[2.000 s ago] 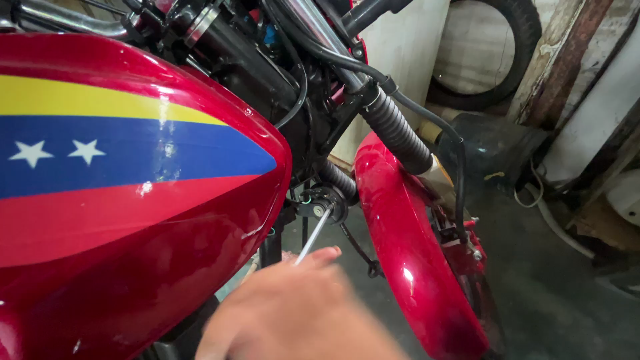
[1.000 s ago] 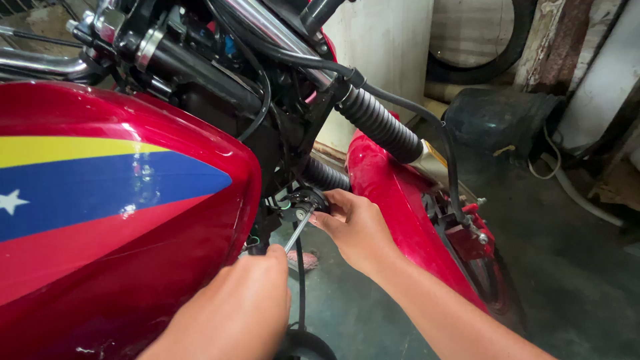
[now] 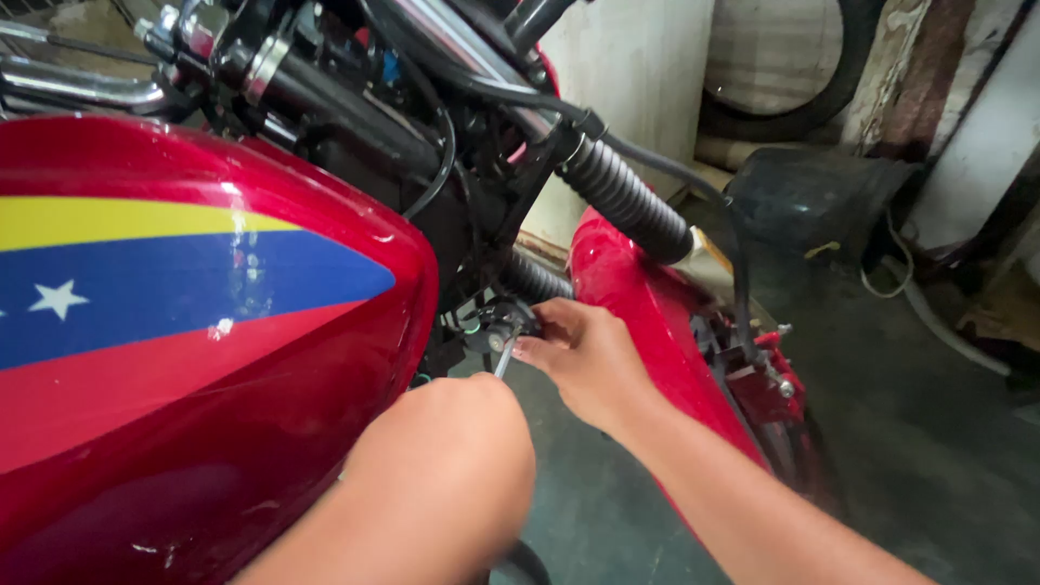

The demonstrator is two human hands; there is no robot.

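My left hand [image 3: 455,422] is closed around a slim metal tool [image 3: 505,357], whose handle is hidden in the fist. The shaft's tip meets a small bolt head on a black round part [image 3: 508,318] below the motorcycle's steering head. From the right, my right hand [image 3: 589,349] pinches this part's edge with thumb and fingers, close beside the shaft. The red fuel tank [image 3: 244,422], with yellow and blue bands and white stars, lies left of both hands. Thin wires run by the black part.
The fork's ribbed rubber boot [image 3: 630,195] and red front fender [image 3: 642,301] stand right of the hands. A black cable [image 3: 674,166] loops over them. A tyre [image 3: 780,122], a dark container [image 3: 812,195] and a pale hose [image 3: 942,325] are behind on the right.
My right hand, not visible two seconds ago, has come in from the right onto the black part. The metal tool stays at that part in the left hand.
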